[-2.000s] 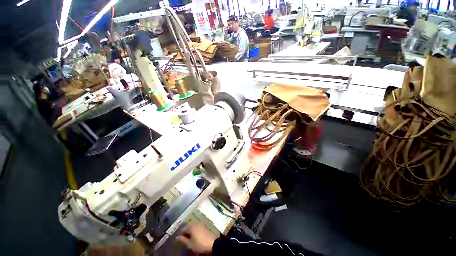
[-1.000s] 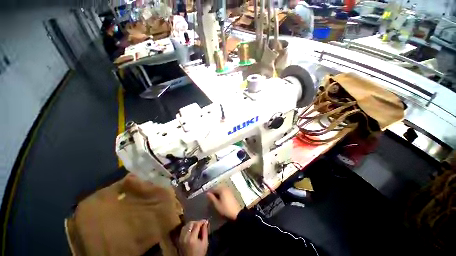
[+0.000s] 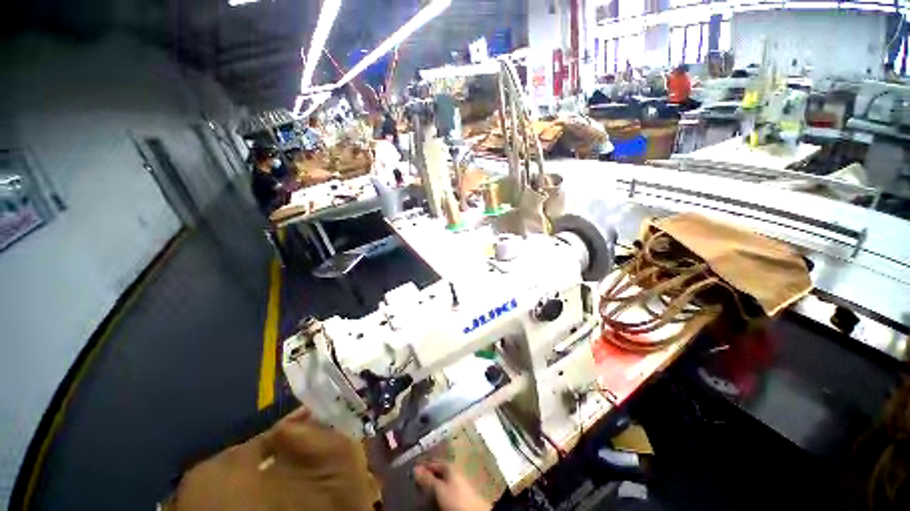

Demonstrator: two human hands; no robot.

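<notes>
The white JUKI sewing machine (image 3: 449,339) stands in front of me, its needle end at the left and its dark handwheel (image 3: 584,247) at the right. A tan bag panel (image 3: 284,469) with a small pale label lies at the needle end, cut off by the bottom edge. My right hand (image 3: 451,486) is at the bottom edge, beside the metal plate right of the needle area. It is small, blurred and partly cut off, so I cannot tell if it holds anything. My left hand is out of the picture.
A tan bag with looped straps (image 3: 733,261) lies right of the machine. Thread cones (image 3: 452,212) stand behind the head. A grey aisle with a yellow line (image 3: 269,334) runs at the left. A masked person (image 3: 267,180) sits at a table farther back.
The view has tilted up and the machine sits lower in the picture. My left hand, seen one second ago below the plate, has left the picture. My right hand stays beside the plate.
</notes>
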